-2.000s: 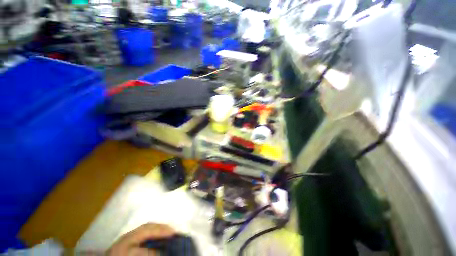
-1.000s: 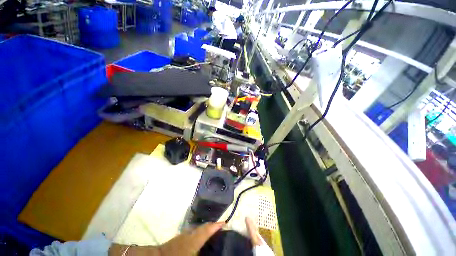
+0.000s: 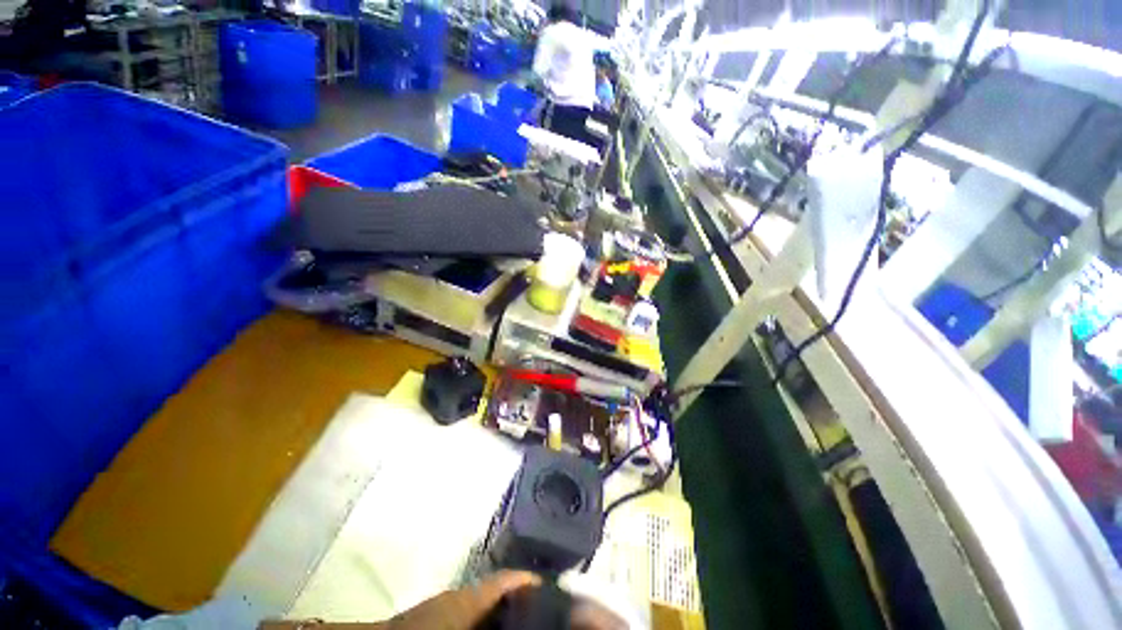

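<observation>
A black socket block (image 3: 548,505) with a round recessed outlet on top stands on the white sheet (image 3: 412,517). A dark object (image 3: 539,606) is at the bottom edge, just in front of the block; its lower part is cut off. My left hand (image 3: 461,606), bare, has its thumb and fingers on this dark object. My right hand (image 3: 605,606) is only a blurred, cut-off patch with some white at the object's right side; its grip cannot be told. A smaller black cube socket (image 3: 452,390) sits at the sheet's far end.
Behind the block is a dark fixture (image 3: 535,418) with a red-handled tool (image 3: 541,380) and a white test socket (image 3: 640,449) with black leads. Beige testers (image 3: 431,320) stand beyond. A blue crate (image 3: 135,271) is left, a green conveyor (image 3: 738,517) right. A person (image 3: 566,68) stands far off.
Since two seconds ago the socket block has come to stand on the sheet, and my right hand has appeared. Over the last second, both hands sit lower in view, and the bench has shifted slightly right and down.
</observation>
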